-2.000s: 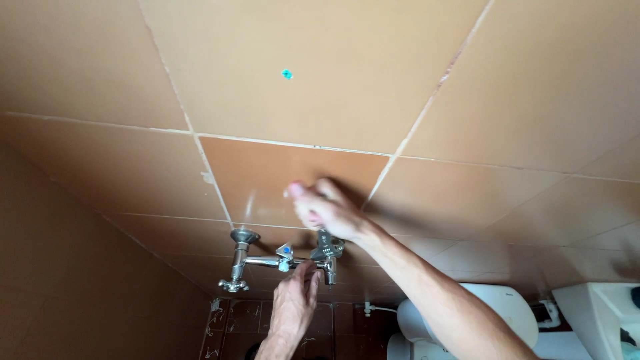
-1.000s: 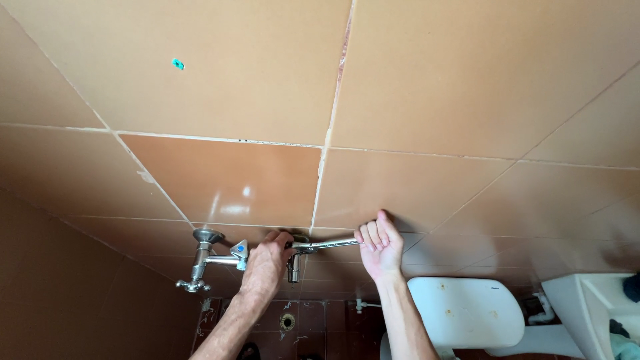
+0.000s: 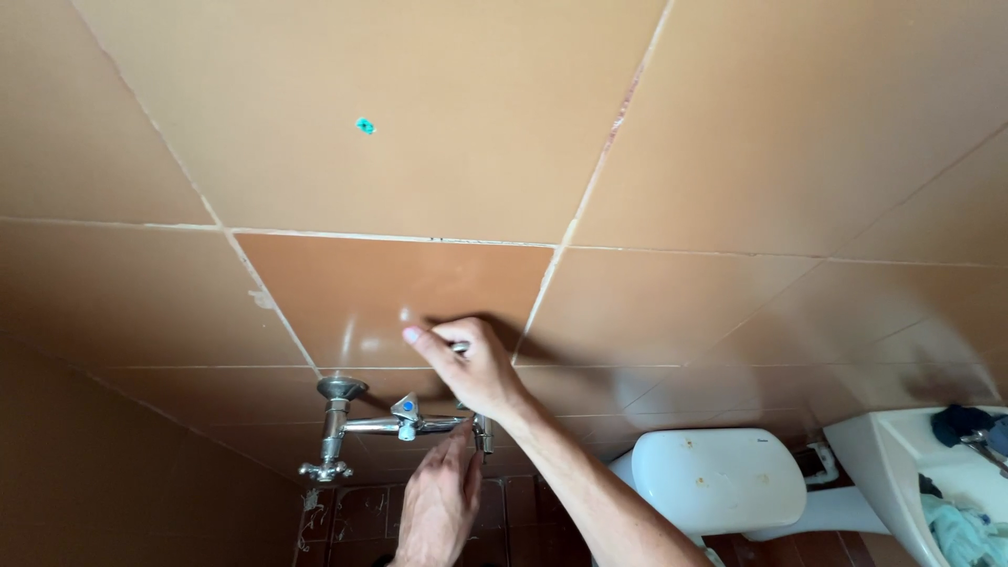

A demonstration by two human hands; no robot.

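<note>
A chrome wall-mounted mixer tap runs across the tiled wall, with a blue-marked handle near its middle. My left hand is below its right end, fingertips against the chrome fitting; whether they grip it is hidden. Above that fitting, my right hand is closed around a metal wrench, whose handle end shows between thumb and fingers. The wrench's jaw is hidden behind my hands. At the tap's left end are a round wall flange and a small cross-handled valve.
A white toilet cistern stands at lower right, beside a white washbasin holding cloths and dark items. A turquoise wall plug sits in the upper tile. Dark floor tiles show below.
My right hand has swung the wrench handle from pointing right to up and left above the fitting. My left hand has moved to below the tap's right end.
</note>
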